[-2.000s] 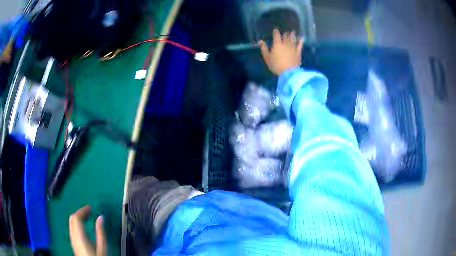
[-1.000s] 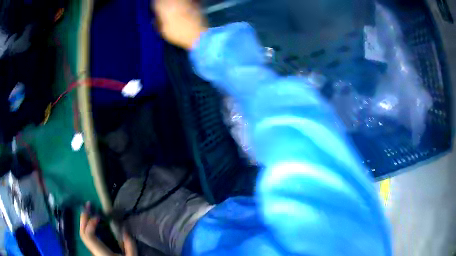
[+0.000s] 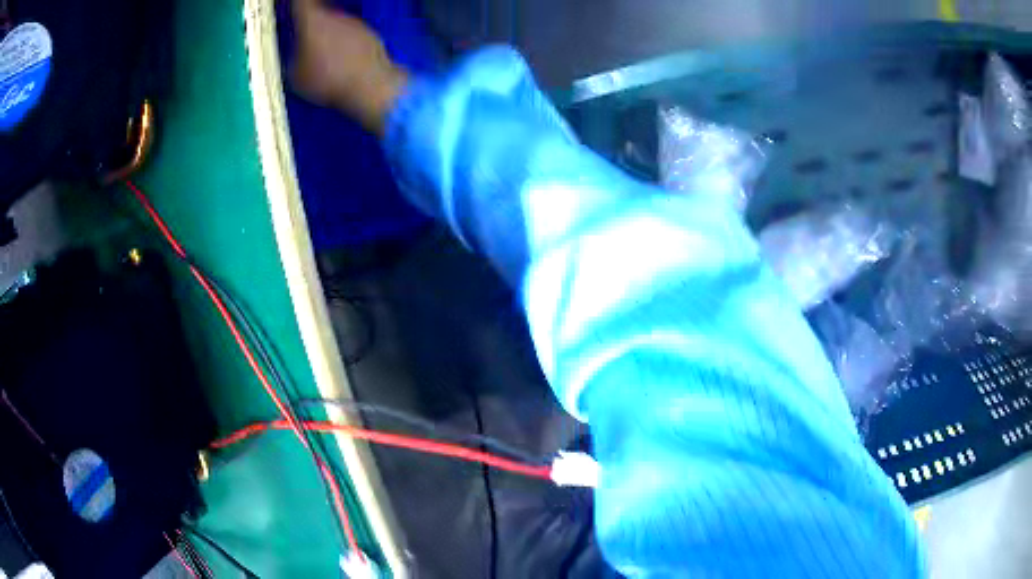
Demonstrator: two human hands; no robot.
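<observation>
My right hand [image 3: 340, 66] is blurred at the top, by the bench edge. Its fingertips are dark and partly cut off, so I cannot tell if it holds anything. My left hand is out of the picture. A black blower fan module [image 3: 96, 362] with a round white-and-blue label lies on the green bench at the lower left. A second black module [image 3: 85, 113] is cut off at the upper left. Red and black fan leads [image 3: 243, 339] run from the modules. One white connector [image 3: 575, 469] hangs over the bench edge beside my sleeve. Another [image 3: 358, 563] is at the bottom edge.
The bench's pale rail [image 3: 297, 249] curves down the left half. A dark green perforated crate [image 3: 837, 113] with clear plastic bags [image 3: 820, 255] stands at the right, partly behind my arm. A dark blue surface [image 3: 351, 170] shows beyond the rail. Dark trousers [image 3: 419, 328] are below.
My right hand has moved from a dark object by the crate leftwards to the bench edge. My left hand has left the picture. The view has turned, and the modules now show larger.
</observation>
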